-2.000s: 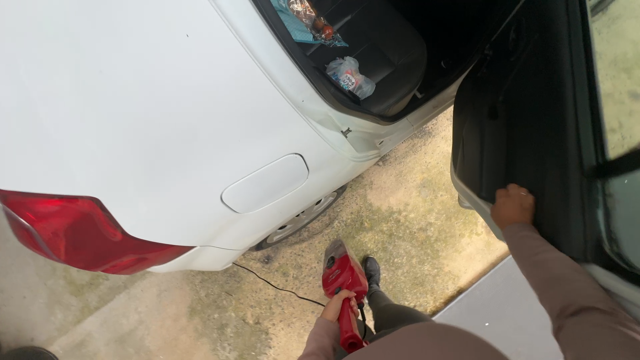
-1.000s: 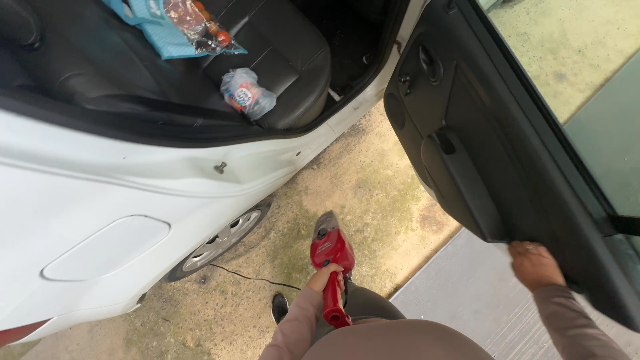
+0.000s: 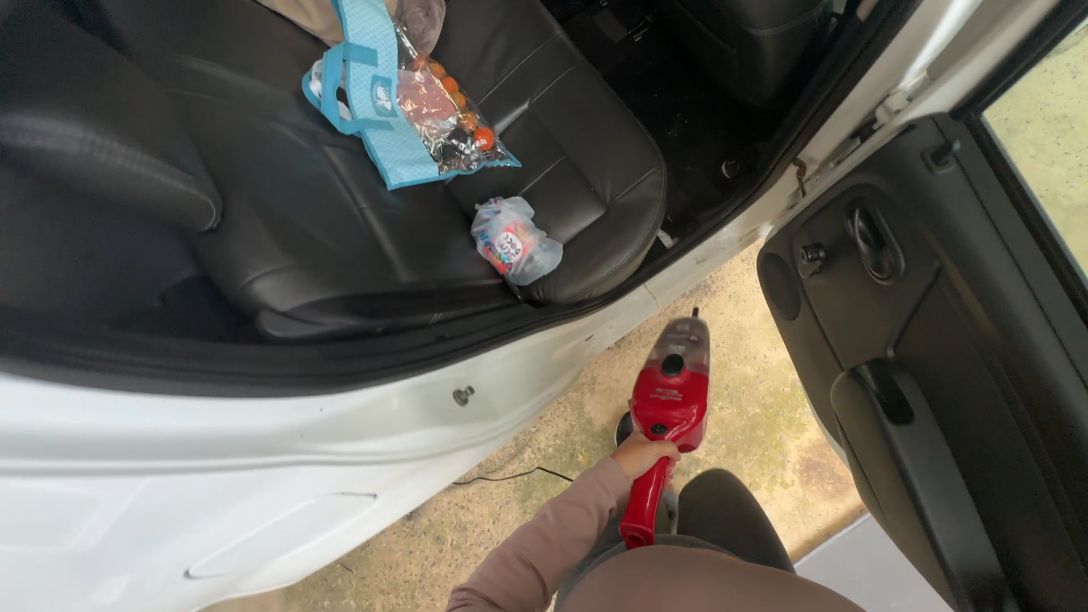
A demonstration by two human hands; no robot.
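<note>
My left hand (image 3: 643,456) is closed round the handle of a red handheld vacuum cleaner (image 3: 671,399), whose clear grey nozzle points away from me, toward the open doorway of a white car. My right hand is out of the frame. On the black rear seat (image 3: 357,212) lies a light blue bag (image 3: 378,110) with a clear side, showing orange and red round things. A knotted, thin plastic bag (image 3: 516,240) with coloured contents rests near the seat's outer edge.
The open car door (image 3: 943,340) stands at the right, its black inner panel facing the seat. The white door sill (image 3: 629,297) crosses in front. A black cord (image 3: 518,474) hangs over the concrete ground (image 3: 544,442) at lower left.
The view has moved nearer to the rear seat. My right hand, earlier at the edge of the door, has left the frame. The vacuum cleaner has stayed in my left hand.
</note>
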